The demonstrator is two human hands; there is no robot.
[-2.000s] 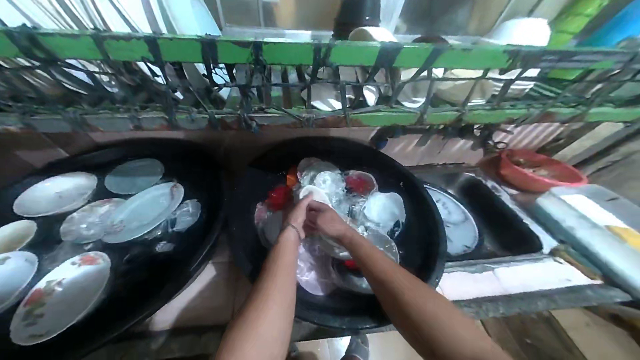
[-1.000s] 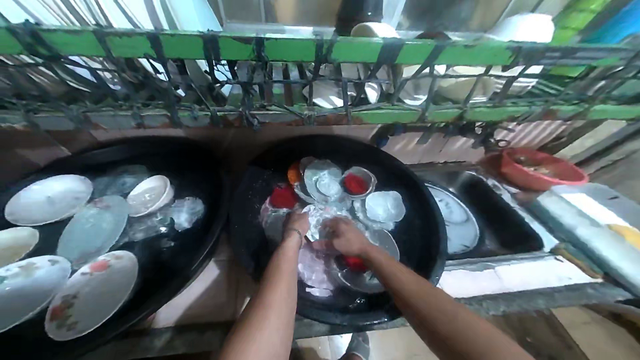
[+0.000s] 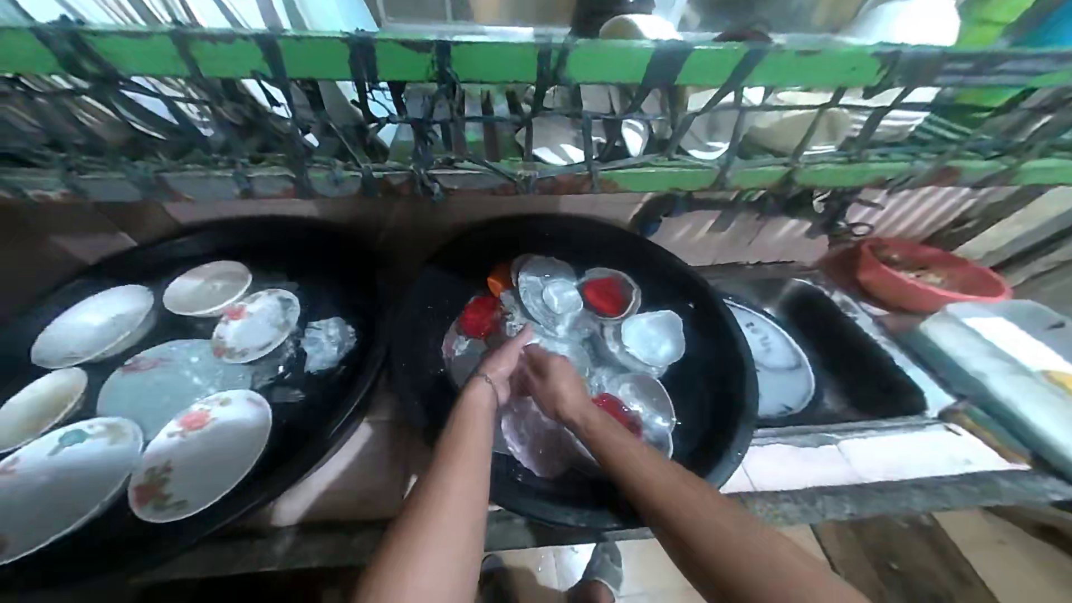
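Observation:
My left hand (image 3: 502,368) and my right hand (image 3: 548,381) are close together over the black basin (image 3: 737,419) of water, among glass dishes. Whether either holds something is hidden by the fingers and blur. Around them lie a clear glass dish (image 3: 548,289), a clear bowl (image 3: 653,339), a red piece (image 3: 480,316), a dish with red in it (image 3: 610,295) and a pinkish glass dish (image 3: 536,440). Another red item (image 3: 618,412) sits beside my right wrist.
A second black basin (image 3: 335,448) at the left holds floral plates (image 3: 201,456) and bowls (image 3: 208,287). To the right are a metal sink with an oval plate (image 3: 766,360) and a red plastic basin (image 3: 930,276). A green rack (image 3: 502,60) with dishes runs along the back.
In the left basin the floating plates and bowls have shifted; a small floral dish now shows near its middle. My hands stay near the middle of the right basin.

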